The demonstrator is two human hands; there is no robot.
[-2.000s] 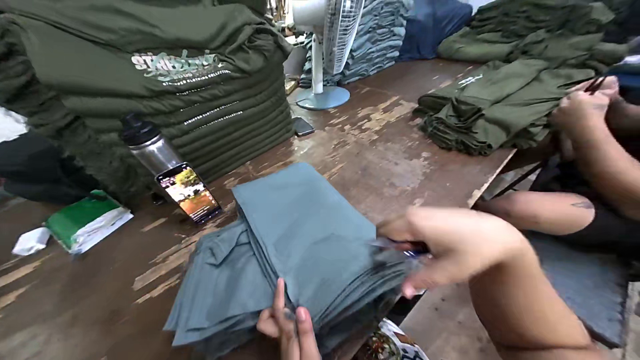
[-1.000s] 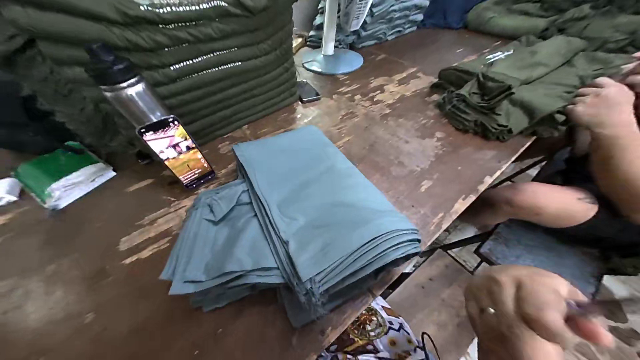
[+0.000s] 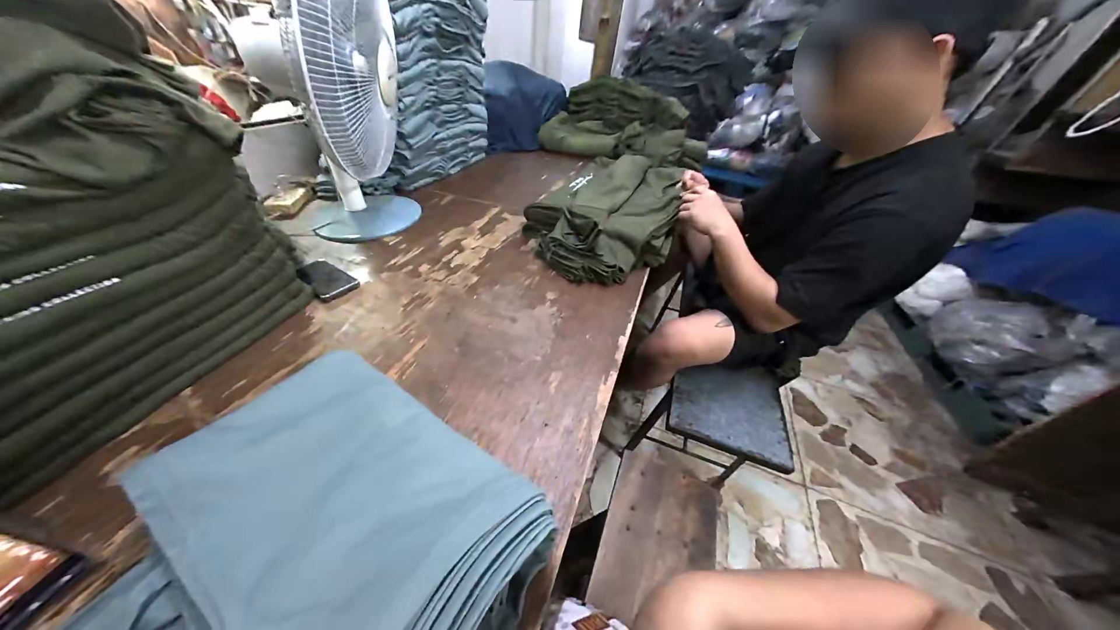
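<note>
A stack of folded blue-grey fabric pieces (image 3: 324, 490) lies at the near edge of the wooden table (image 3: 490, 332), its layered edges facing right. More blue-grey fabric shows beneath it at the lower left. Neither of my hands is in view; only part of a bare limb (image 3: 787, 604), blurred, shows at the bottom right, past the table edge. A lit phone (image 3: 35, 577) is cut off at the left border. Farther back, a pile of dark green garments (image 3: 612, 219) lies at the table's right edge, under a co-worker's hands (image 3: 703, 206).
A tall stack of dark green garments (image 3: 131, 289) fills the left. Behind it are a dark phone (image 3: 329, 280), a white fan (image 3: 350, 114) and a stack of blue-grey garments (image 3: 442, 96). The co-worker sits on a stool (image 3: 731, 416) beside a wooden bench (image 3: 656, 525).
The view has swung up and right. My hands, at the blue-grey stack two seconds ago, have left it; one was right of the table a second ago, and neither shows now.
</note>
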